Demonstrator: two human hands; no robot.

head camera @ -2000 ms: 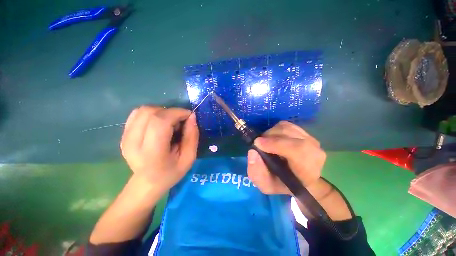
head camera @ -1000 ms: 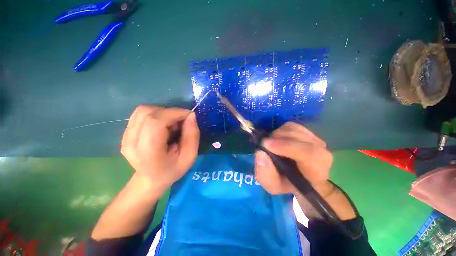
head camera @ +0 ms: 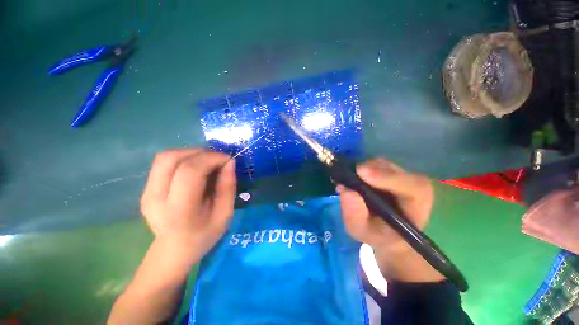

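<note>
A blue circuit board lies on the dark green mat near its front edge, with white print and shiny joints facing up. My left hand is at the board's lower left and pinches a thin solder wire; its tip is over the board and its tail trails left on the mat. My right hand grips the black soldering iron at the board's lower right. The iron's tip is over the middle of the board, apart from the wire's tip. Whether the tip touches the board is unclear.
Open blue-handled cutters lie at the upper left. A crusty tan pot stands at the upper right beside dark equipment. A red item, pink cloth and another board are at the right. A small pale piece lies near the mat's edge.
The view has shifted, so the board and pot appear further left. The iron's tip has moved right along the board, away from the solder wire's tip. Both hands keep their holds.
</note>
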